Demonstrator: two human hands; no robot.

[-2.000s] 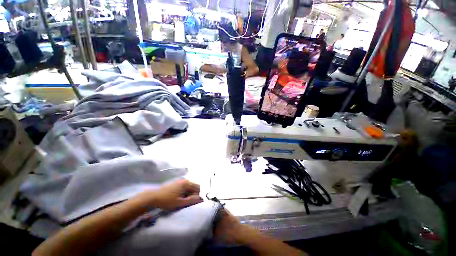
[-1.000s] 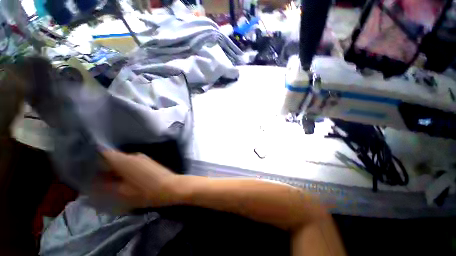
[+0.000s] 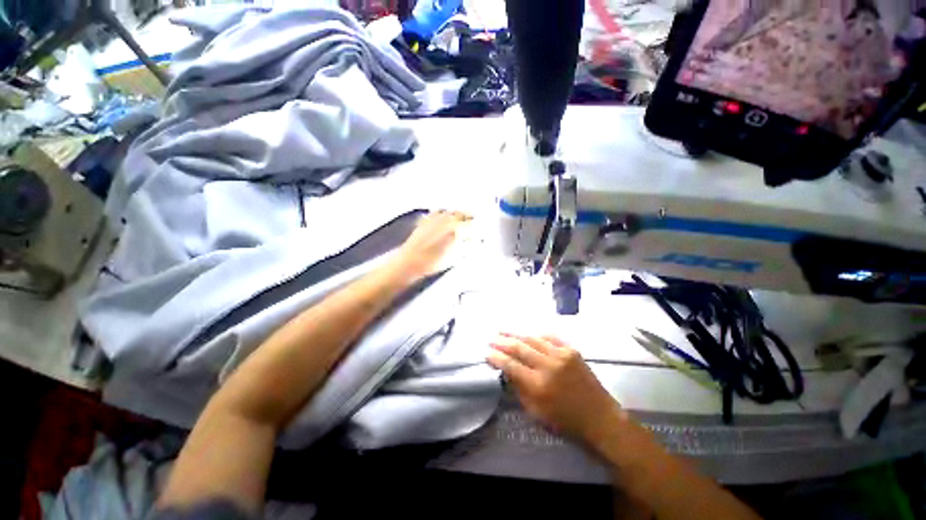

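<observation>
A light grey cloth garment (image 3: pixel 335 355) with a black contrast panel (image 3: pixel 315 269) and dark seam lines lies left of the needle area. My left hand (image 3: pixel 437 242) rests at the end of the black panel, its fingertips washed out by the work light. My right hand (image 3: pixel 553 378) is low at the cloth's right edge, in front of the presser foot (image 3: pixel 566 291), with fingers pointing left. Whether either hand pinches cloth cannot be told. The white sewing machine head (image 3: pixel 670 229) has a blue stripe and JACK lettering.
More grey cloth (image 3: pixel 274 91) is heaped at the back left. Tangled black strips (image 3: pixel 746 345) and a thin yellow-green tool (image 3: pixel 665 350) lie right of the needle. A smartphone (image 3: pixel 802 71) stands above the machine. A beige machine (image 3: pixel 46 218) is at left; white scraps (image 3: pixel 875 394) lie at right.
The grey cloth, blurred at the left in my hand a second ago, now lies spread on the table. Both hands are now near the needle area. The view has shifted.
</observation>
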